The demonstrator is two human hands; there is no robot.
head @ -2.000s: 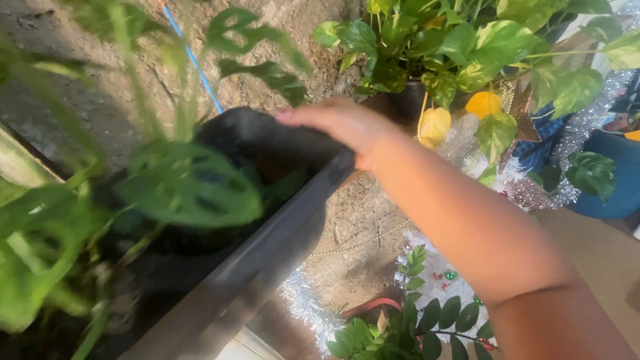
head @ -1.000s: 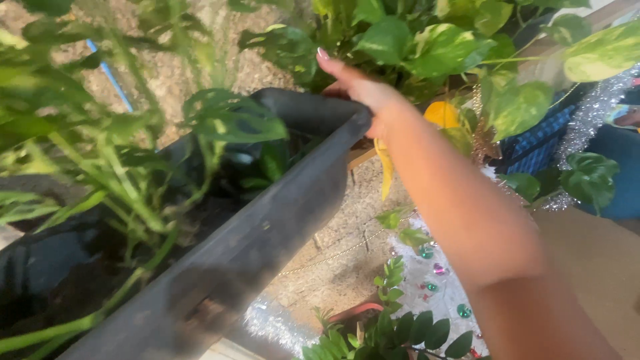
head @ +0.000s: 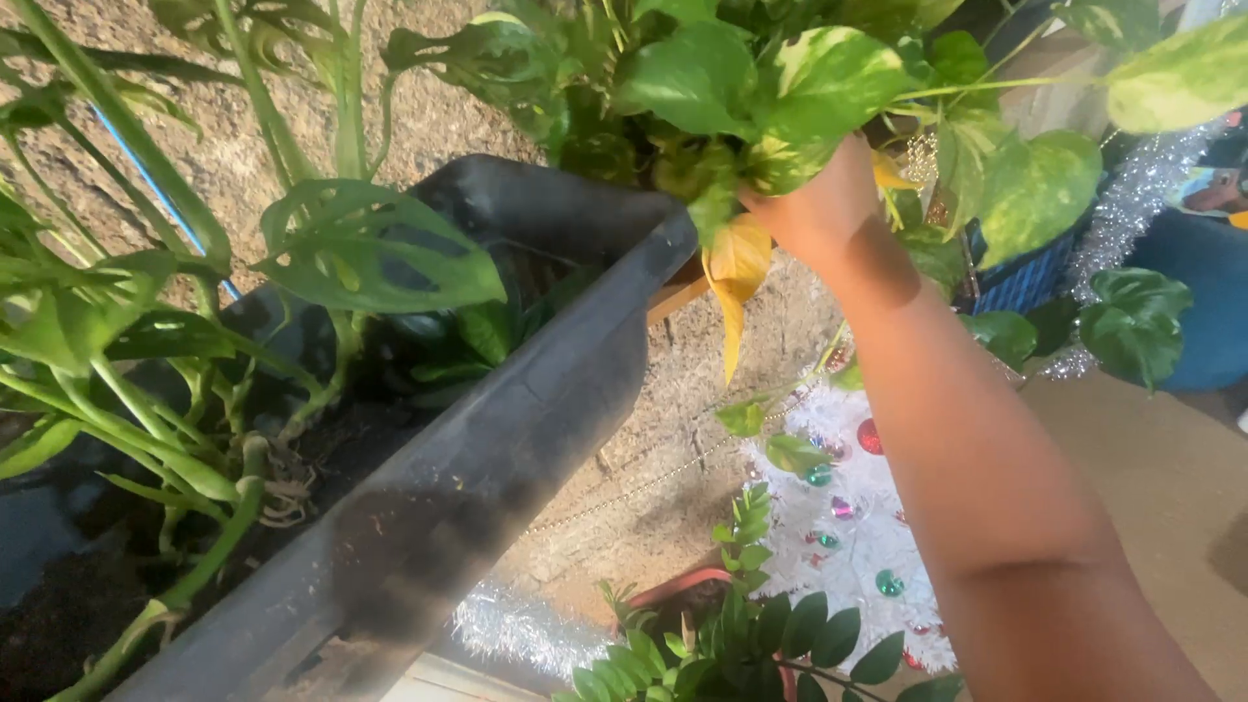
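Note:
My right hand (head: pixel 814 210) reaches in from the lower right, its fingers hidden among the leaves of a variegated pothos (head: pixel 741 88); what they touch cannot be seen. A yellow pothos leaf (head: pixel 736 268) hangs just left of the wrist. To the left, a long black plastic planter (head: pixel 507 419) slants across the view, its far corner close to my hand. Dark soil and a green plant with holed leaves (head: pixel 390 253) fill it. My left hand does not show.
A rough wall (head: pixel 604 487) runs behind the planter. Below stand a white artificial tree (head: pixel 858 507) with baubles and a potted plant with small leaflets (head: pixel 721 653). Silver tinsel (head: pixel 1141 205) hangs at right near a blue container (head: pixel 1209 292).
My right hand has moved from the planter's far end to the right, in among the pothos leaves. The fingers showed before and are now covered.

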